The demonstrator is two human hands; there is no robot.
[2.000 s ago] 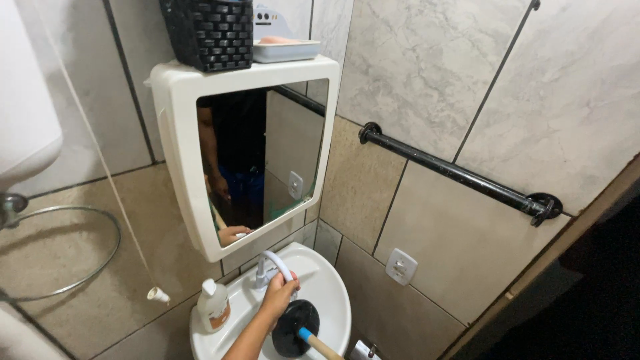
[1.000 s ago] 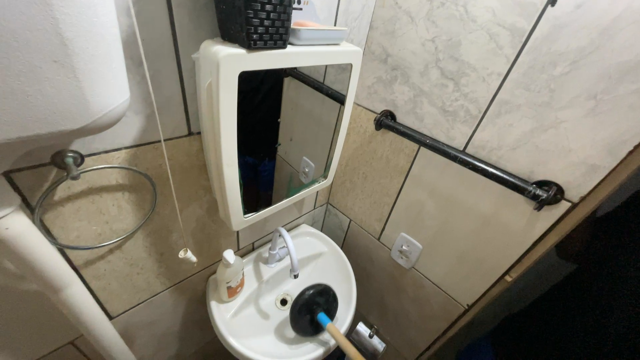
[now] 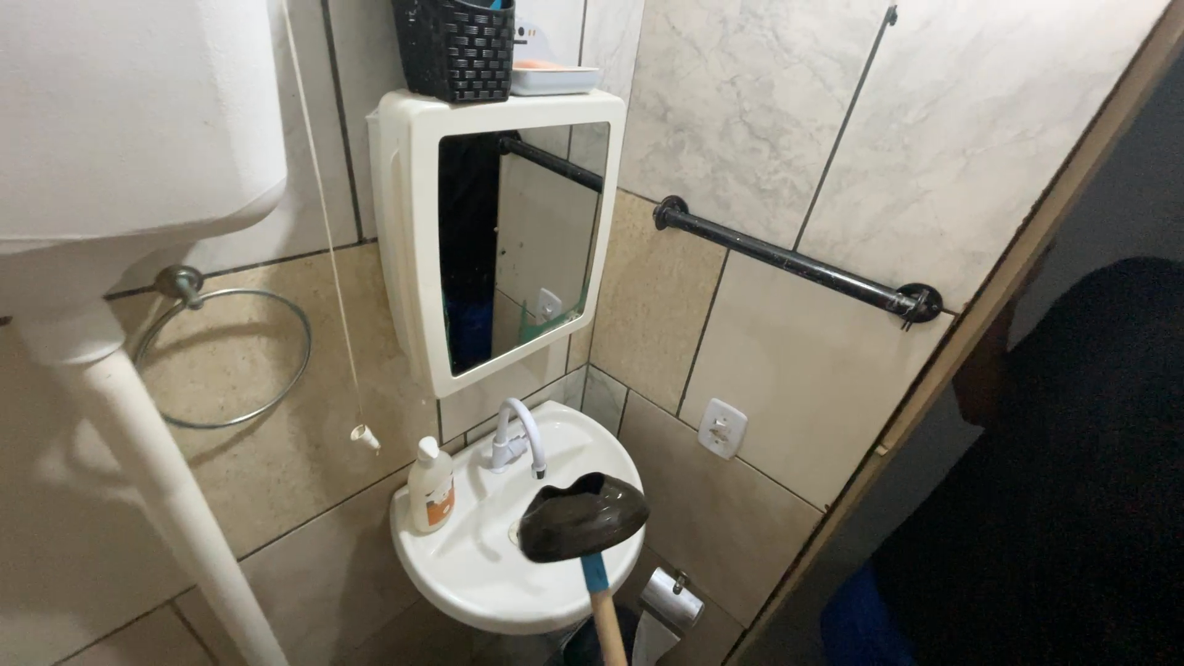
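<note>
Neither of my hands shows in the head view. A plunger with a black rubber cup (image 3: 583, 520) is held up over the right front part of the white washbasin (image 3: 444, 592). Its cup is tilted, with the rim misshapen and the dark inside facing up. A blue collar joins the cup to a wooden handle (image 3: 608, 629), which runs out of the bottom edge; whatever holds it is hidden. Behind the cup stands the white curved faucet (image 3: 509, 444). A pump soap bottle (image 3: 432, 488) stands upright on the basin's left side.
Above the basin hangs a white mirror cabinet (image 3: 407, 250) bearing a black woven basket (image 3: 462, 55) and soap dish (image 3: 555, 81). A black towel bar (image 3: 786, 257) crosses the right wall. At left are a metal towel ring (image 3: 301, 370) and white pipe (image 3: 166, 481). A dark-clothed person (image 3: 1045, 444) is partly visible at right.
Two seconds ago a hand was at the faucet; it has left the view. The plunger cup, rounded one second ago, has turned upward and now shows its inside.
</note>
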